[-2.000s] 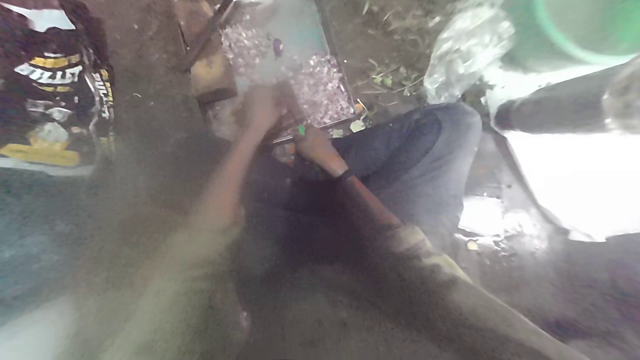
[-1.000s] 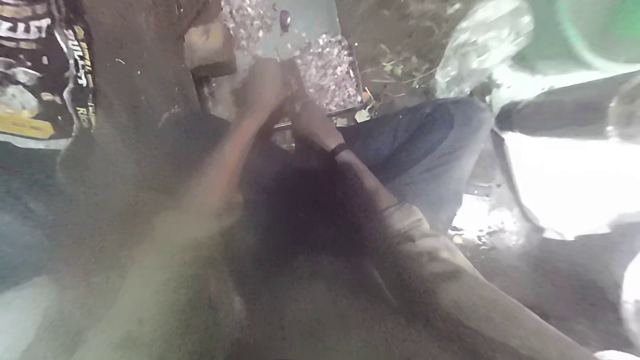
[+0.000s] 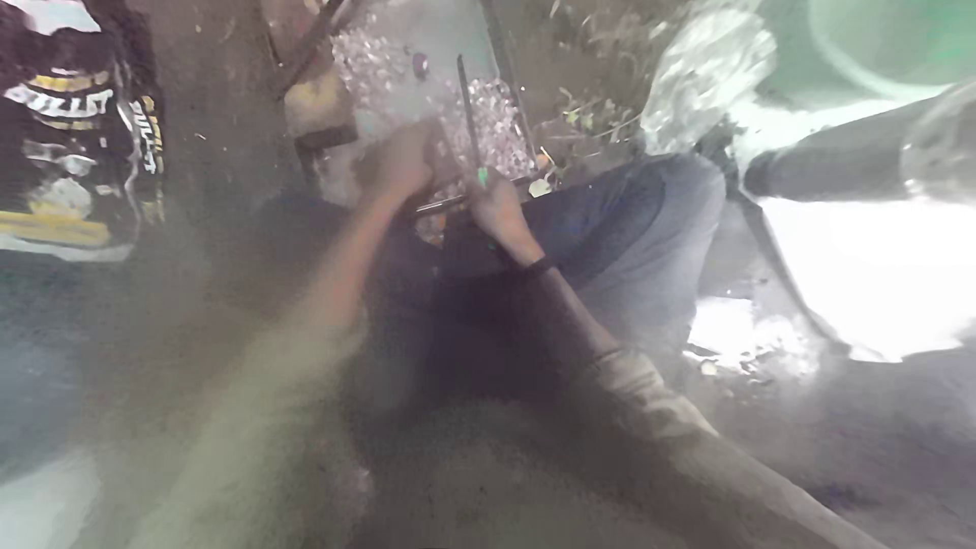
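Note:
My right hand point(image 3: 499, 210) is closed on the green handle of a knife point(image 3: 468, 114), whose long dark blade points up and away over a tray. The tray's near rim point(image 3: 442, 204) lies just in front of my lap. Small pale pinkish pieces point(image 3: 499, 126) are heaped on its right and left sides, with a dark reddish-purple round item point(image 3: 420, 65) between the heaps. Over the tray's near left part is my left hand point(image 3: 408, 160); its fingers are blurred, and what they touch cannot be told.
A brown block point(image 3: 320, 103) stands against the tray's left side, under a dark bar point(image 3: 309, 42). A printed dark bag point(image 3: 69, 145) lies far left. At right are a clear plastic bag point(image 3: 709, 76), a green basin point(image 3: 877, 46) and a white sack point(image 3: 869, 274). My bent knee point(image 3: 686, 183) borders them.
The knife blade now stands out plainly above my right hand, pointing away; it was not distinct in the earlier frames. Both hands remain by the tray's near edge.

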